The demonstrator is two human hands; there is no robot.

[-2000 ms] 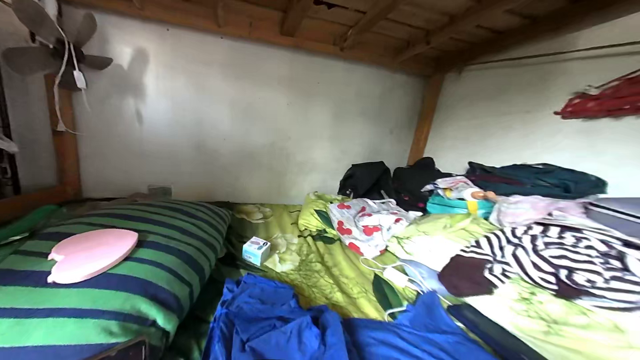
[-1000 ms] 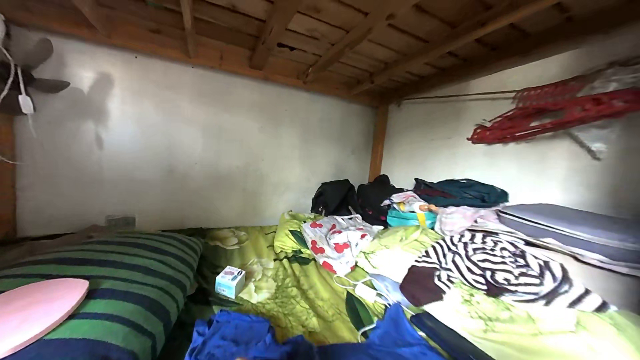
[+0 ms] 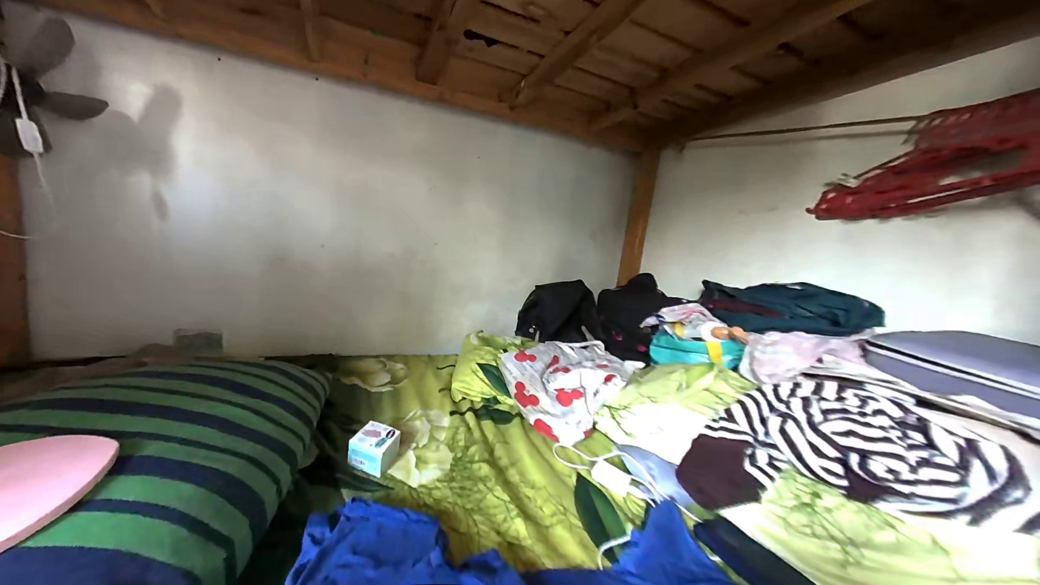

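Neither of my hands shows in the head view. Crumpled blue cloth (image 3: 374, 544) lies at the bottom edge on a green flowered bedsheet (image 3: 512, 487). Just beyond it stands a small white and light-blue box (image 3: 374, 448). At the left, a pink flat object (image 3: 53, 479), cut off by the frame, rests on a green and navy striped pillow (image 3: 187, 439). A white bag with red spots (image 3: 561, 382) lies mid-bed, with a white cable and adapter (image 3: 611, 478) in front of it. A black-and-white striped garment (image 3: 861, 439) is spread at the right.
Black bags (image 3: 559, 313), a teal pouch (image 3: 691, 349) and a dark green bag (image 3: 796, 307) are piled by the corner post (image 3: 639, 215). A grey padded item (image 3: 959, 366) lies at right. Red hangers (image 3: 934, 166) hang from a rod; a fan (image 3: 49, 89) is upper left, beneath wooden boards (image 3: 561, 57).
The view has swung right and up, showing more of the red hangers and the wooden boards. Nothing on the bed has plainly moved.
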